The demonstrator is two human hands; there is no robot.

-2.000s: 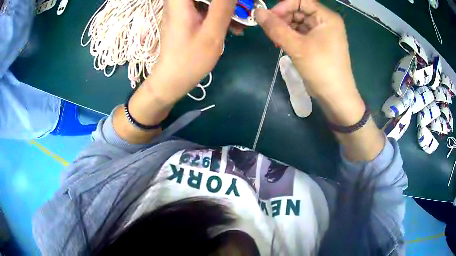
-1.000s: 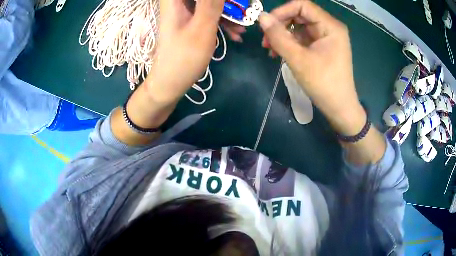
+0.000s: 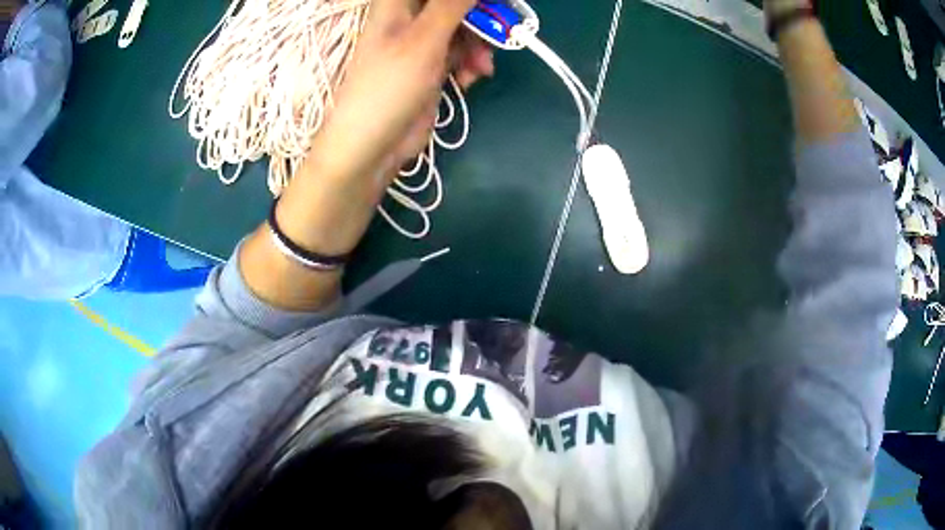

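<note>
My left hand (image 3: 412,54) holds a white shoe upper with a blue and red inside (image 3: 495,21) near the top edge. Two pale strands of cord (image 3: 563,76) run from the upper's right end down to the table seam. A flat white narrow-waisted sole (image 3: 617,210) lies just right of the seam, its upper end near the cord's end. My right arm reaches up to the top right; its wrist shows at the edge, but the hand is cut off.
A heap of looped pale cord (image 3: 271,88) lies left of centre, partly behind my left forearm. Part-made shoes (image 3: 920,233) are heaped at the far right, partly hidden by my right sleeve. Small pale pieces (image 3: 133,23) lie at the upper left. A person in light blue is at the left edge.
My right hand has left the upper and moved up and right out of the picture. The cord strands at the upper now show. The sole is now uncovered.
</note>
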